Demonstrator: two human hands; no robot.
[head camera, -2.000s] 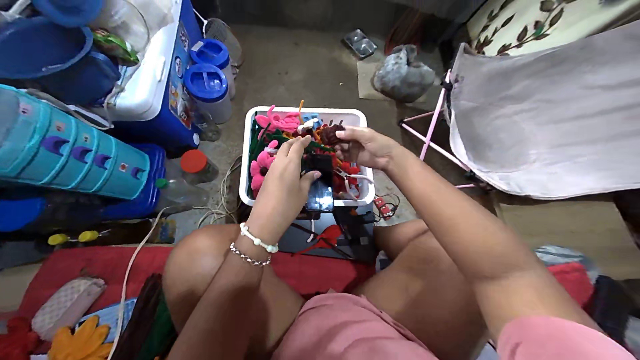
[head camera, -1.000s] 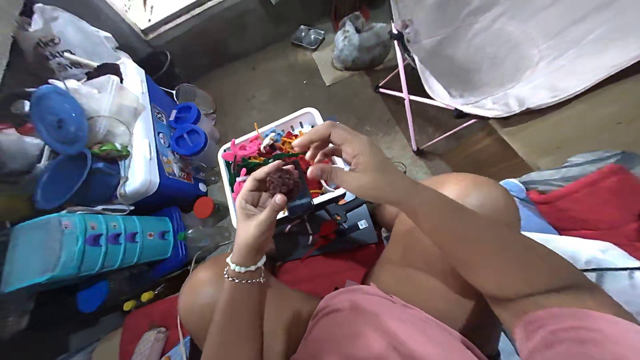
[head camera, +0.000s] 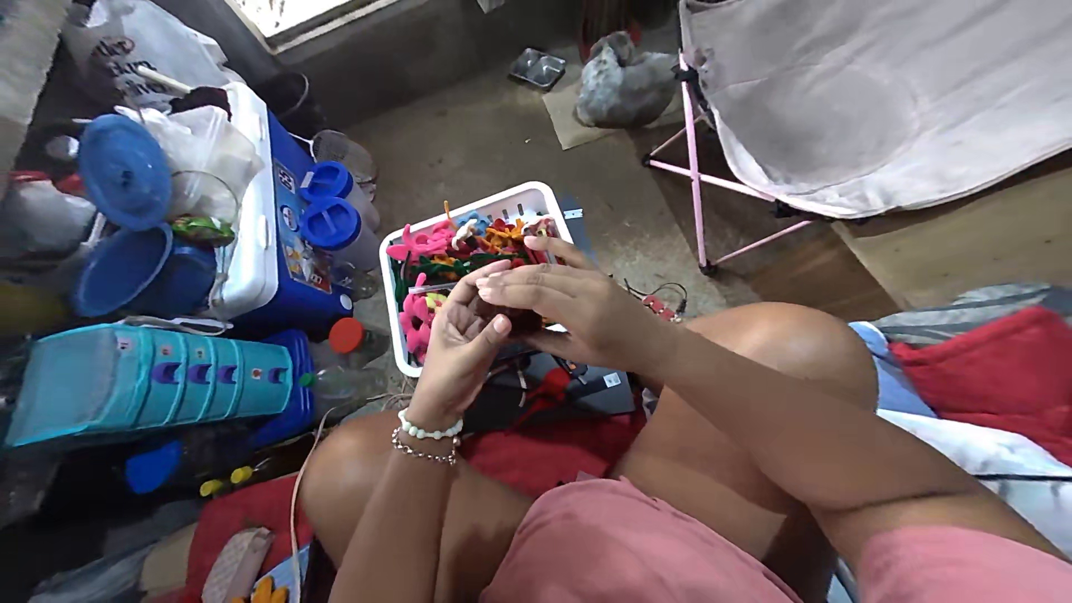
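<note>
My left hand (head camera: 469, 343), with two bracelets at its wrist, is cupped with its palm up over the near side of a white plastic basket (head camera: 389, 276). My right hand (head camera: 578, 306) arches over it from the right, fingers together. A dark brown fuzzy piece (head camera: 521, 320) shows partly between the two hands; the fingers cover most of it, and which hand grips it is unclear. Inside the basket lie pink fuzzy flowers (head camera: 416, 318), orange flowers (head camera: 502, 237) and green stems.
A dark flat box (head camera: 586, 394) lies before my legs. Left stand a teal drawer unit (head camera: 126, 377), a blue and white cooler (head camera: 251, 209) and blue-lidded containers (head camera: 331, 222). A folding chair (head camera: 821, 109) with pink legs and a grey plastic bag (head camera: 624, 88) are at the upper right.
The right hand has come over the left palm, covering most of the brown piece that showed plainly in the left hand one second ago. The view has turned since the first frame.
</note>
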